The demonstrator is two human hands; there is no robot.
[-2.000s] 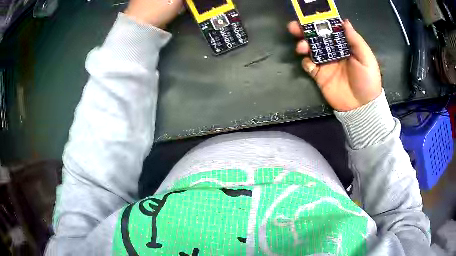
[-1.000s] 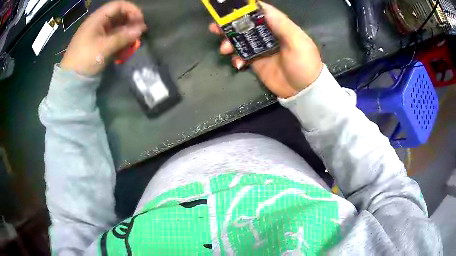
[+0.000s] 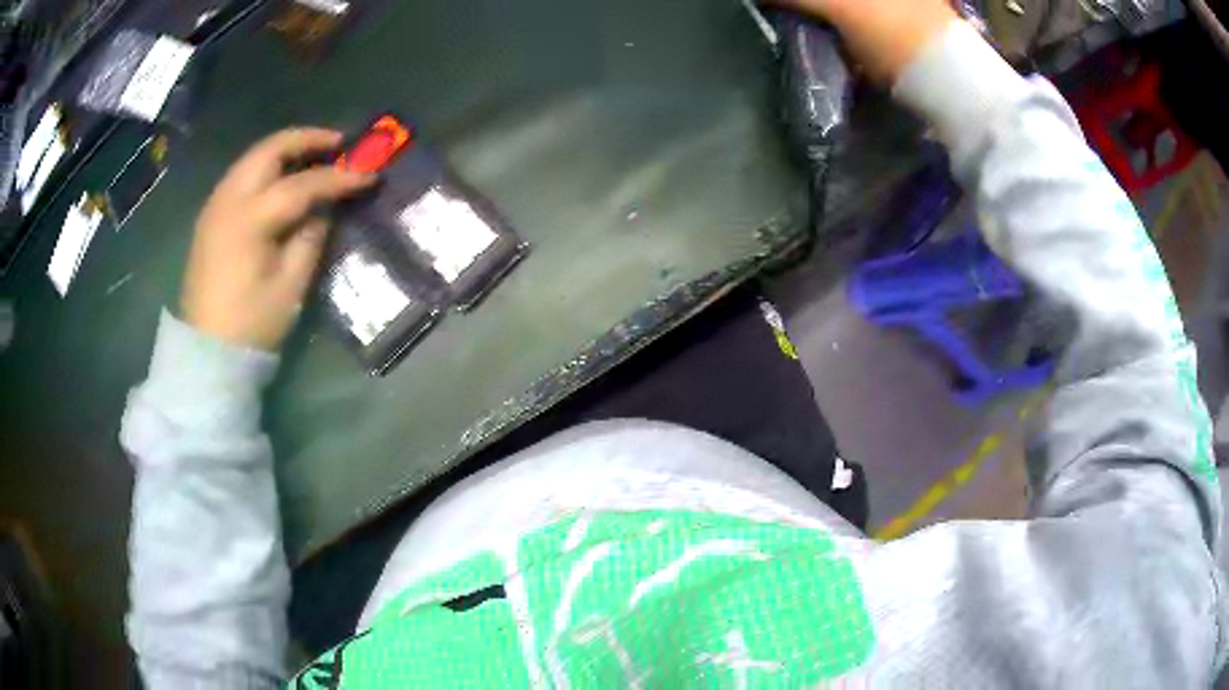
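Observation:
Two phones lie side by side, back up, on the dark green mat (image 3: 593, 162). The right phone (image 3: 452, 232) has a black shell, a silver-white label area and a red-orange oval at its far end. The left phone (image 3: 371, 297) has a like label; its far end is hidden by my left hand. My left hand (image 3: 263, 229) has its fingers on the far ends of the phones. My right hand (image 3: 876, 20) is at the top edge, partly cut off, by a thick black handle (image 3: 815, 95); whether it holds anything cannot be told.
Small screens and pale parts (image 3: 74, 243) lie along the left side of the mat, with a clear bag-like piece (image 3: 115, 70) beyond. A black cable runs down from the handle over the bench edge. A blue plastic stool (image 3: 943, 290) and a red one (image 3: 1139, 128) stand beyond the bench at the right.
Both phones now lie back up together; the one my right hand held is no longer in it. My right hand has moved to the far right by the black handle. The view has turned.

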